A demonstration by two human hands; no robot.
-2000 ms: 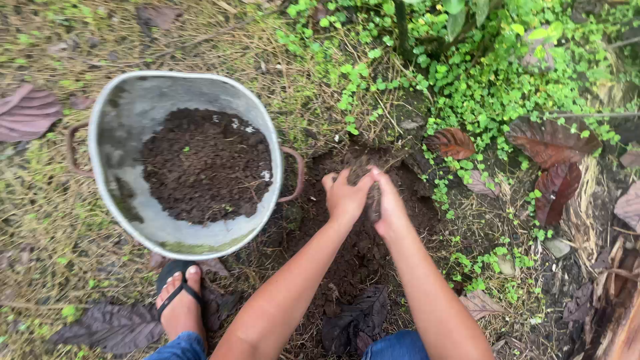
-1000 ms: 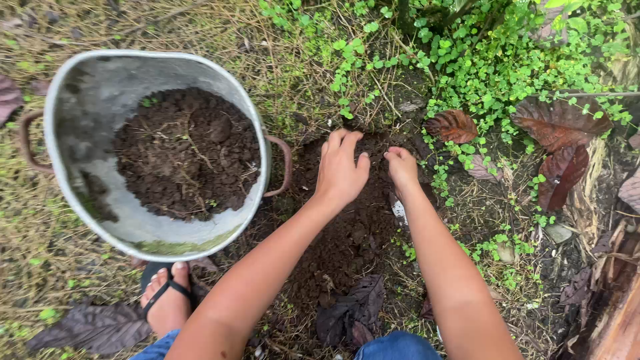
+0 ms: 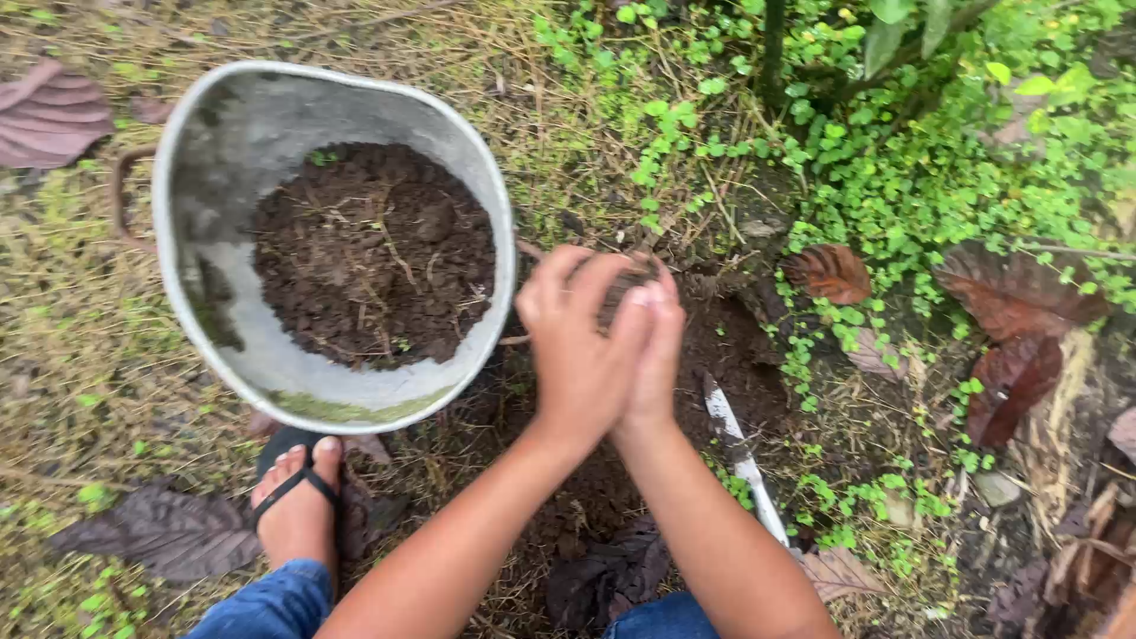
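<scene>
My left hand (image 3: 581, 342) and my right hand (image 3: 655, 355) are cupped together around a clump of dark soil (image 3: 621, 291), just right of the rim of a dented metal pot (image 3: 512, 266). Brown soil with bits of root and dry grass (image 3: 377, 257) lies inside the pot. Below and to the right of my hands, the ground is dug up into loose dark earth (image 3: 732, 342). A knife with a soil-smeared blade (image 3: 737, 444) rests on that earth beside my right forearm, which partly covers its lower end.
One pot handle (image 3: 124, 200) sticks out at the left. My foot in a black flip-flop (image 3: 297, 497) stands below the pot. Low green plants (image 3: 887, 177) grow around a thin stem (image 3: 774, 53) at the upper right. Large dry leaves (image 3: 1021, 293) and split wood (image 3: 1056, 417) lie at the right.
One second ago my hands were apart in the dug earth; now they are together around soil, nearer the pot. More of the knife shows.
</scene>
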